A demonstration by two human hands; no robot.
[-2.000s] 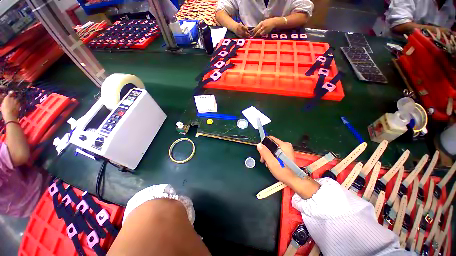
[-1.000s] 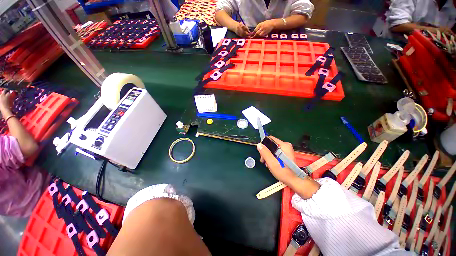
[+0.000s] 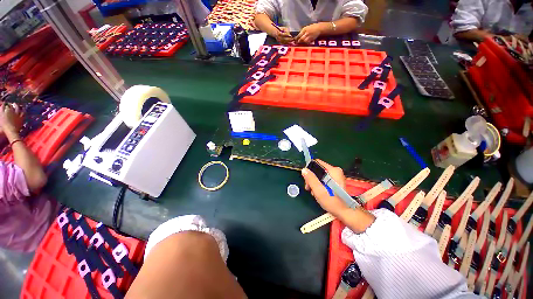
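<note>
My right hand point(image 3: 328, 185) holds a wristwatch with a dark case point(image 3: 316, 169) and a pale grey strap point(image 3: 343, 195), its far strap end pointing up and away. A thin blue tool point(image 3: 330, 190) also shows in this hand, partly hidden by the fingers and strap. My left arm point(image 3: 186, 266), with a white cuff, rises large from the bottom edge towards the camera. My left hand is out of the picture.
Right: beige-strap watches point(image 3: 456, 201) in a red tray. Left: tape dispenser point(image 3: 155, 152) and dark-strap watches point(image 3: 96, 255). Ahead: yellow ring point(image 3: 213, 176), clear disc point(image 3: 293, 190), white paper point(image 3: 299, 136), large red tray point(image 3: 321, 79). Bottle point(image 3: 453, 150) at right. Co-workers sit opposite and at left.
My right hand and the watch stay almost still. The co-worker's arm at left has shifted, and the hands of the co-worker opposite have moved slightly.
</note>
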